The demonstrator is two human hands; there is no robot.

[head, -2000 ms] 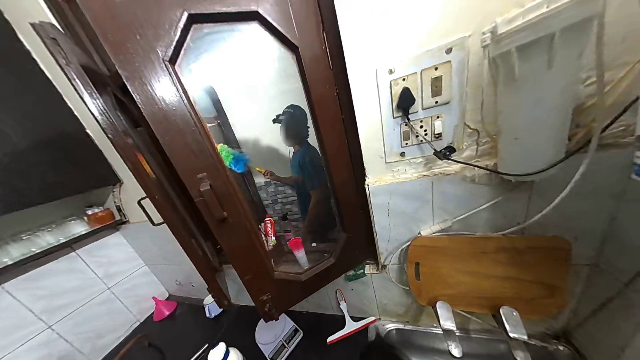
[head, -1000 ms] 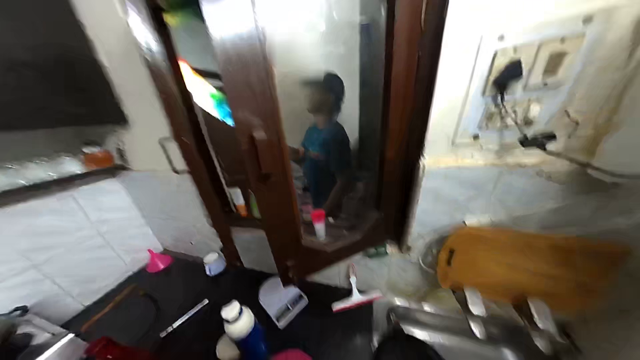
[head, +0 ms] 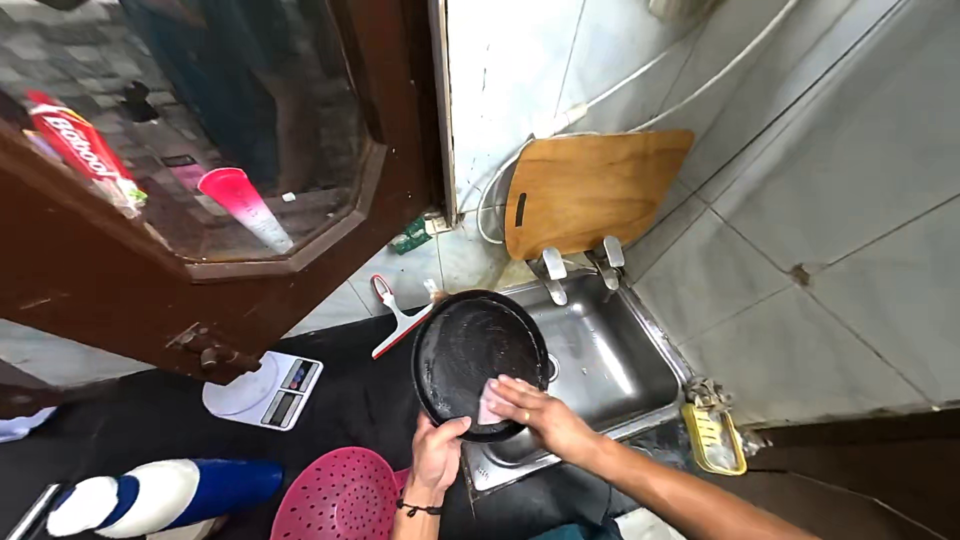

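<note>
A round black pan (head: pixel 472 352) is tilted over the left part of the steel sink (head: pixel 592 352). My left hand (head: pixel 439 454) grips its lower rim, thumb on the inside edge. A pale pink sponge or cloth (head: pixel 491 403) is pressed on the inside of the pan under the fingers of my right hand (head: pixel 532 412). Two steel taps (head: pixel 555 274) stand at the back of the sink, in front of a wooden cutting board (head: pixel 596 195) leaning on the tiled wall.
At the left hangs a brown cabinet door (head: pixel 300 289) with glass. On the black counter lie a white kitchen scale (head: pixel 262 390), a squeegee (head: pixel 401 326), a pink colander (head: pixel 345 499) and a blue and white bottle (head: pixel 172 495). A yellow soap dish (head: pixel 716 442) sits right of the sink.
Both hands and the round black pan are now plainly in view, with the pan held over the sink. The view has swung down towards the counter and sink.
</note>
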